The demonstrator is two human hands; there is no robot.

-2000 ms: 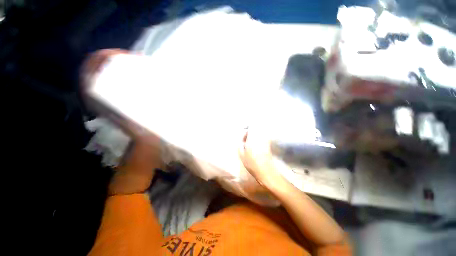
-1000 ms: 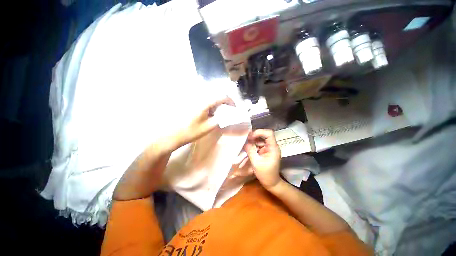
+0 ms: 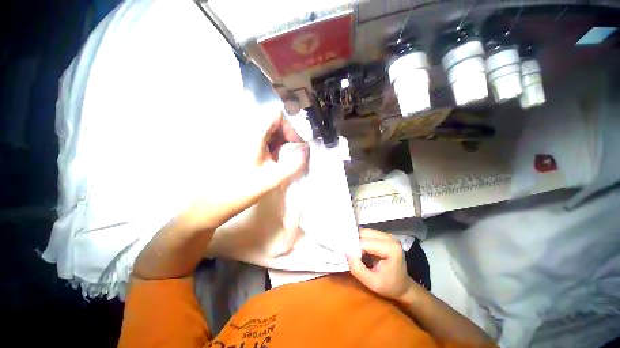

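Observation:
A white fabric piece point(image 3: 323, 204) runs from the presser foot point(image 3: 329, 139) of the overlock machine point(image 3: 306, 44) down toward the orange shirt. My left hand point(image 3: 282, 149) holds its upper part just left of the foot, fingers bent. My right hand point(image 3: 381, 262) pinches its lower right corner near the shirt. The fabric's top edge lies at the foot; whether it is under the foot is hard to tell. The fabric hides the cloth plate.
A large white fabric pile point(image 3: 149, 122) lies left of the machine. White tension knobs point(image 3: 468, 71) stand on the machine front. A dark small tool point(image 3: 466, 128) lies below them. A ruler tape point(image 3: 462, 183) marks the table edge. White-grey fabric point(image 3: 544, 251) lies at the right.
The fabric, earlier folded between both hands, is now spread flatter with its top at the foot. My right hand has moved down toward the shirt. The machine appears closer.

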